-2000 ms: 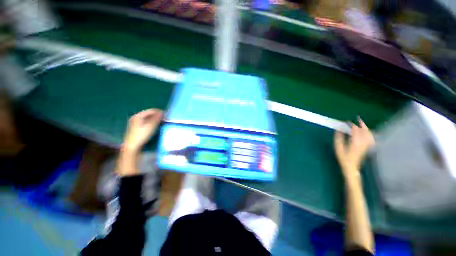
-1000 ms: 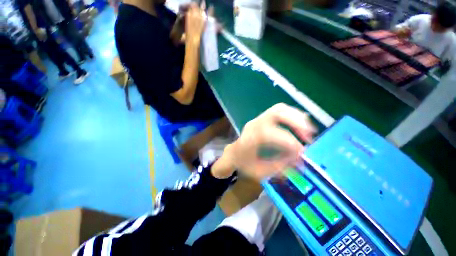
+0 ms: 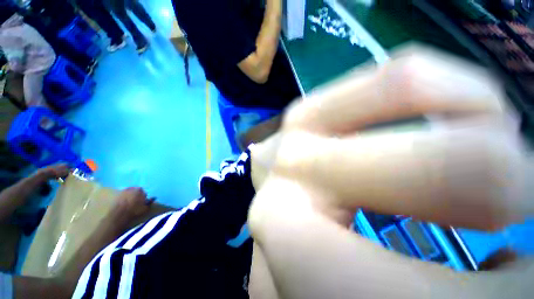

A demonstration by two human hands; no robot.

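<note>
My left hand (image 3: 380,140) is very large, close to the camera and blurred, coming out of a black sleeve with white stripes. Its fingers are bent towards the right, and no object shows clearly in it. The blue scale (image 3: 413,239) is behind and below this hand, on the right. Only part of its front with the display windows and an edge shows; the hand hides most of the rest. I cannot make out my right hand as a separate shape.
Another person's hands hold a brown carton (image 3: 76,222) with shiny tape at lower left. A seated person in black (image 3: 234,52) is beside the green belt (image 3: 319,64), which bears small white pieces (image 3: 334,26). Blue stools (image 3: 44,137) stand on the blue floor (image 3: 140,117).
My left hand has come much closer to the camera and now covers most of the scale. The view has shifted, and another person's hands now show on the brown carton.
</note>
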